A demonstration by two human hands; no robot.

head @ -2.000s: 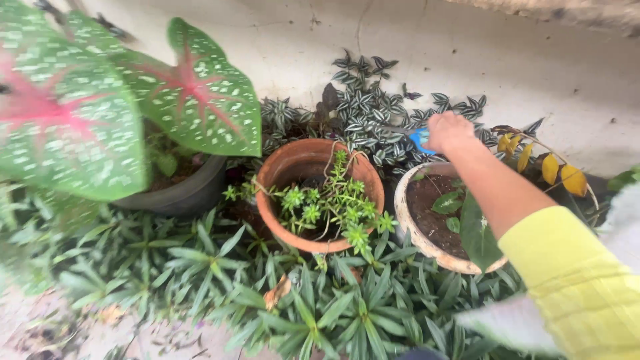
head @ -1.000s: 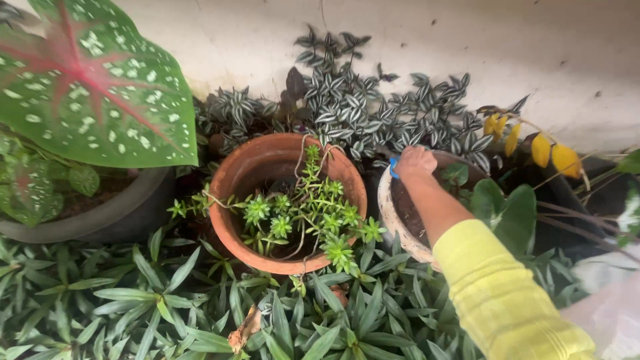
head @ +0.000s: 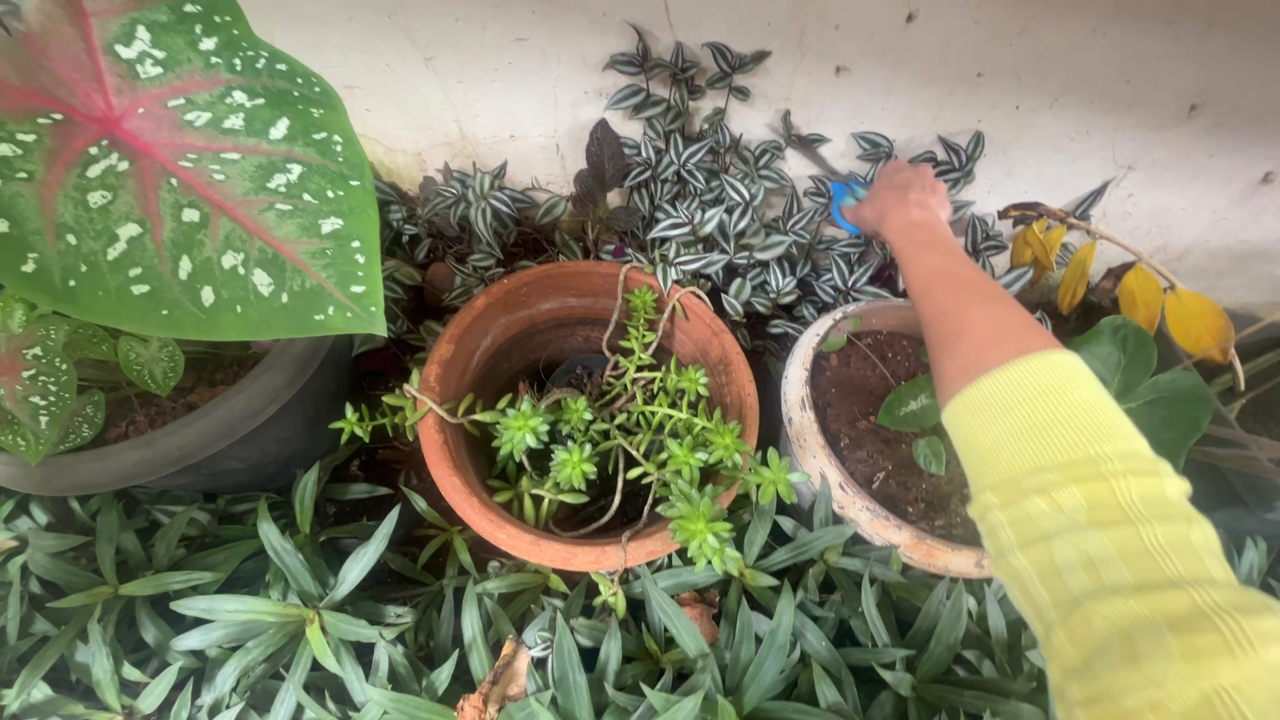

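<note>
My right hand (head: pixel 902 200), in a yellow knit sleeve, is closed on the blue handle of a pair of scissors (head: pixel 848 205). Their metal blades point up and left among striped tradescantia leaves (head: pixel 700 200) against the wall. Whether the blades touch a stem cannot be told. Below the hand stands a weathered whitish pot (head: pixel 815 440) with soil and a few green leaves. Left of it a terracotta pot (head: pixel 450 470) holds a trailing green succulent (head: pixel 575 465). My left hand is out of view.
A pale wall (head: pixel 480 80) runs behind the plants. At the left, a large caladium leaf (head: pixel 160 170) overhangs a dark grey pot (head: pixel 250 430). Low green foliage (head: pixel 300 610) fills the front. Yellow leaves (head: pixel 1140 297) hang from a bent stem at the right.
My right hand, with the blue-handled scissors, has moved up from over the whitish pot's rim to the striped leaves beside the wall since one second ago.
</note>
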